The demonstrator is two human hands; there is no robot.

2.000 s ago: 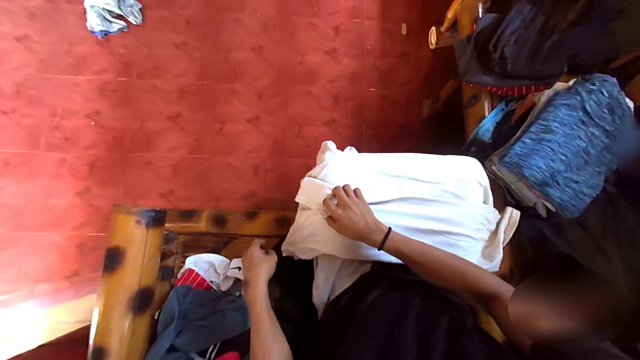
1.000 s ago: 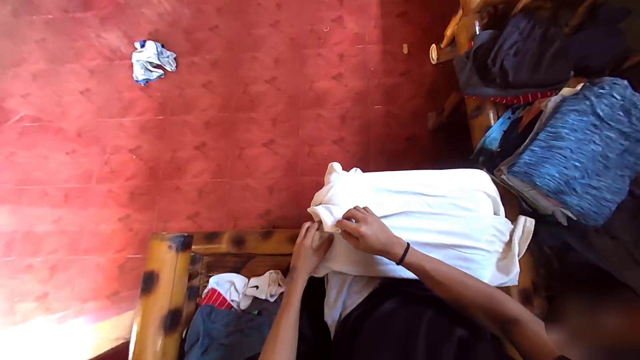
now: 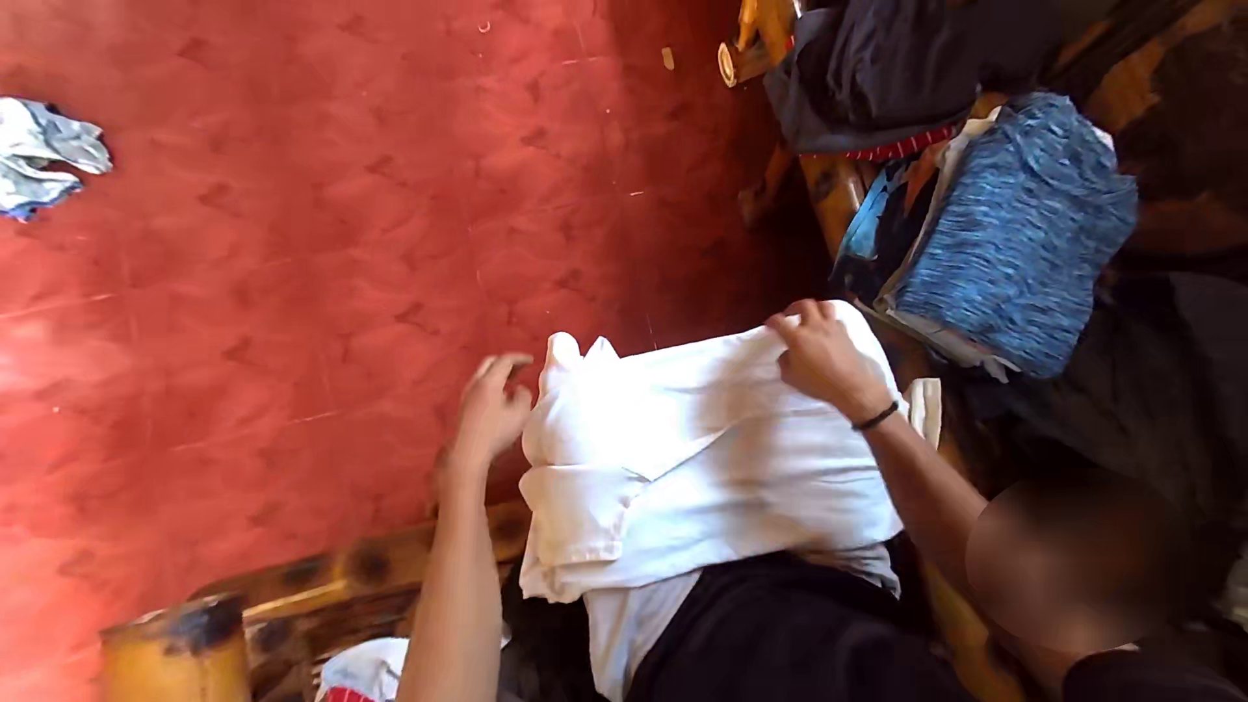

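A white cloth garment (image 3: pixel 712 458), partly folded, lies across my lap over dark clothing. My left hand (image 3: pixel 495 405) is just left of the garment's left edge, fingers apart and slightly curled, with nothing in it. At the garment's upper right corner is my right hand (image 3: pixel 824 356), its fingertips on the far edge; whether they pinch the cloth cannot be made out. A dark band circles the right wrist. One part of the garment is folded into a flap at its lower left.
Folded blue textured cloth (image 3: pixel 1024 234) tops a pile at the right, near dark clothes (image 3: pixel 877 78) on bamboo furniture (image 3: pixel 829 195). A bamboo armrest (image 3: pixel 175 648) stands at the lower left, beside a white and red cloth (image 3: pixel 366 668). A crumpled light cloth (image 3: pixel 44 156) lies on the red floor.
My right hand has moved from the garment's left part to its far right corner. My left hand has let go of the left edge, which it held one second ago.
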